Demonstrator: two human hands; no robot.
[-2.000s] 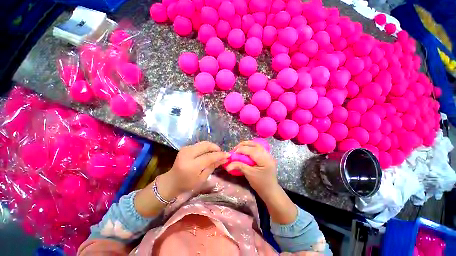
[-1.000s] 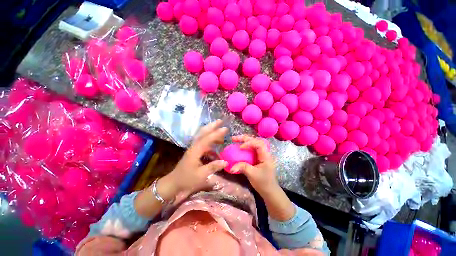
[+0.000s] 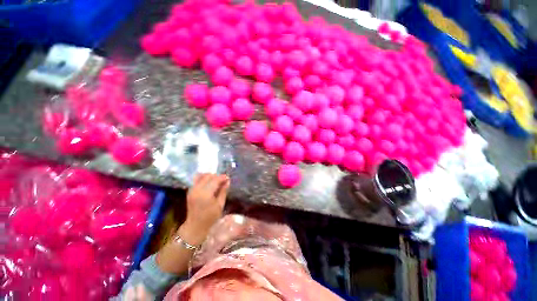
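Note:
My left hand (image 3: 207,197) is at the table's front edge, at the lower right corner of the stack of clear poly bags (image 3: 191,150). The frame is blurred and does not show whether its fingers grip a bag. My right hand is not in view. One matte pink ball (image 3: 289,175) lies apart near the front edge, right of my left hand. Behind it spreads the large pile of loose pink balls (image 3: 347,88). Bagged balls (image 3: 100,117) in shiny film lie left of the bag stack.
A blue crate of bagged balls (image 3: 76,229) stands below the table at left. A white box (image 3: 62,66) is at the upper left. A dark cup (image 3: 394,182) and white crumpled sheeting (image 3: 459,176) are at the right edge. A small blue bin (image 3: 527,253) holds pink balls at lower right.
The view has shifted. My right hand has gone out of view, and the pink ball between my hands no longer shows there. My left hand is now by the bag stack.

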